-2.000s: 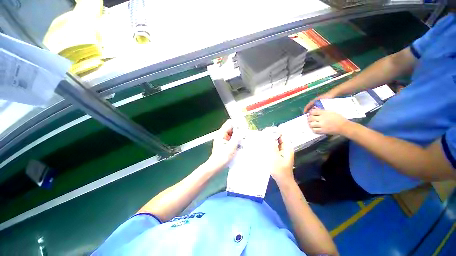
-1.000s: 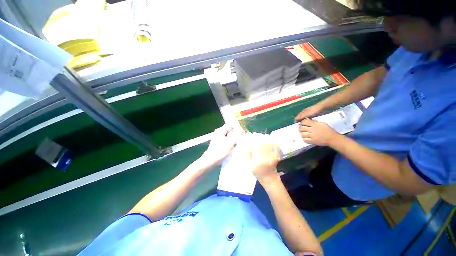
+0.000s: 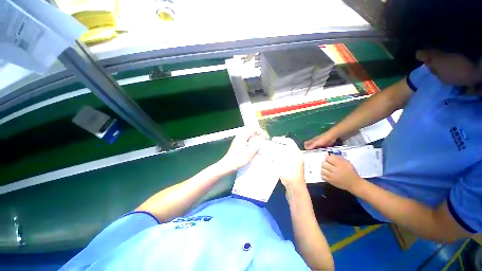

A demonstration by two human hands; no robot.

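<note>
A white product box (image 3: pixel 256 178) with a blue end stands out from my body at the bench edge, its blue end near my shirt. My left hand (image 3: pixel 246 150) is at its far left corner, fingers bent on it. My right hand (image 3: pixel 287 159) is on its far right side. The fingertips of both hands are close together and washed out by glare, so any small piece between them cannot be made out.
Another person's hands (image 3: pixel 338 170) hold white boxes at my right. A dark-topped stack (image 3: pixel 296 71) stands on the taped board (image 3: pixel 296 109). A single box (image 3: pixel 96 124) lies on the green conveyor (image 3: pixel 174 100). A metal strut (image 3: pixel 105 90) rises at left under the white shelf (image 3: pixel 222 21).
The box on the conveyor has moved right, towards the strut. My hands stay at the held box, with the right hand shifted slightly right. The other person's hands have spread apart over their boxes.
</note>
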